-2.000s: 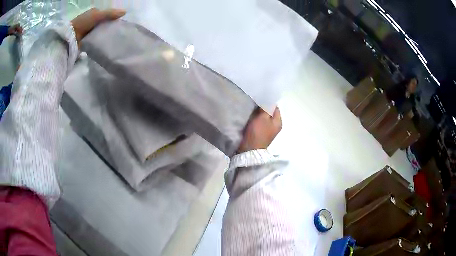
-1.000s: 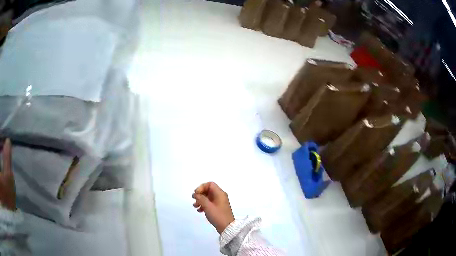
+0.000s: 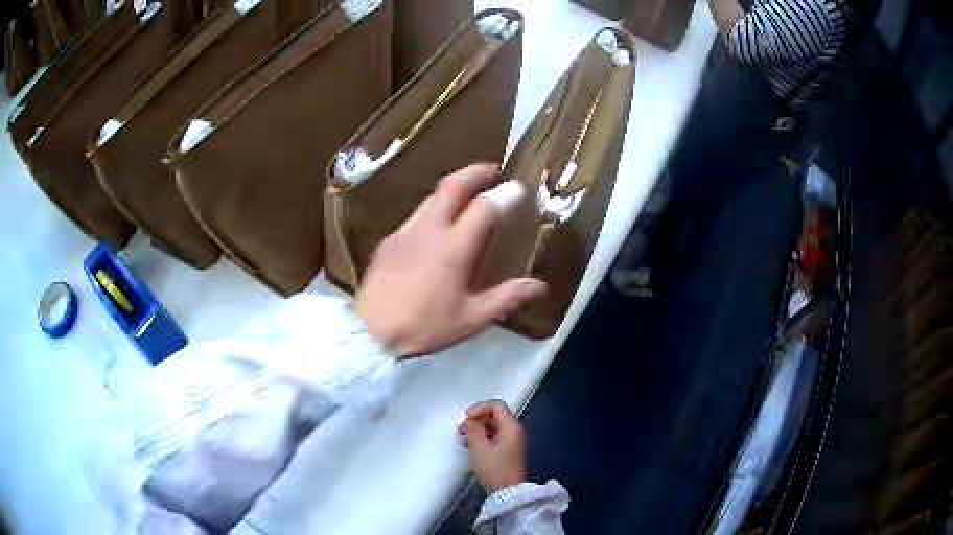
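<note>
Brown zip-top bags stand in a row across the table, with white tufts at their top corners. The nearest two are a bag with a gold zipper (image 3: 418, 178) and the rightmost bag (image 3: 585, 235). My left hand (image 3: 444, 266) is spread open over the lower parts of these two, with a white wrap on one finger. Whether it touches them I cannot tell. My right hand (image 3: 496, 444) is small at the lower middle, by the table edge, fingers curled together with nothing visible in them.
A blue tape dispenser (image 3: 136, 308) and a blue-rimmed tape roll (image 3: 59, 310) lie on the white table (image 3: 366, 465) at left. The table's edge runs diagonally right of the bags. A person's striped sleeve (image 3: 789, 42) shows at top right. A dark rack or line with clear plastic runs down the right.
The view has swung right, from the grey-white wrapped bags to the standing brown bags. My left hand has left the wrapped bag and reached over to the standing ones. My right hand remains curled.
</note>
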